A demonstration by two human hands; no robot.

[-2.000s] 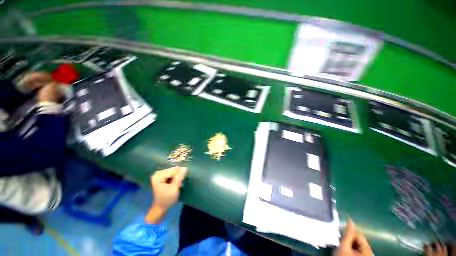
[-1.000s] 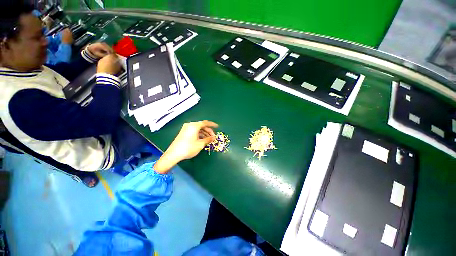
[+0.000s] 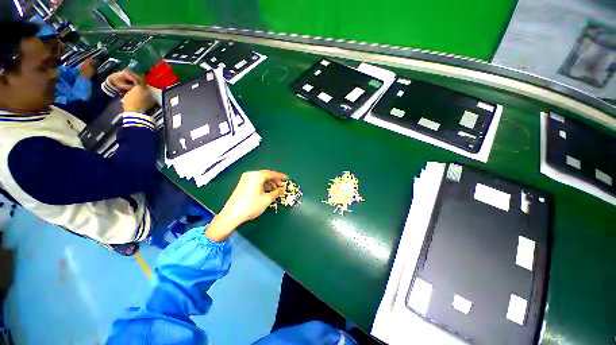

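Observation:
My left hand point(image 3: 251, 197) is at the left edge of a small pile of dark-tipped parts point(image 3: 289, 194), fingertips bent down at the pile. The fingers hide part of it, and I cannot tell whether they pinch a part. A pile of small cream parts point(image 3: 344, 191) lies just to its right. A black tablet back cover point(image 3: 483, 253) with pale patches lies on white sheets point(image 3: 398, 296) at the right front. My right hand is out of the picture.
A neighbour point(image 3: 81, 148) sits at the left, hands near a red item point(image 3: 161, 75) and a cover on stacked sheets point(image 3: 196, 114). More covers point(image 3: 432, 114) lie along the back of the green bench point(image 3: 290, 145), before a rail and green barrier point(image 3: 378, 27).
My left hand has moved from the bench's front edge to the dark-tipped pile, and its fingertips are now lower there. My right hand has left the picture. The view has turned left.

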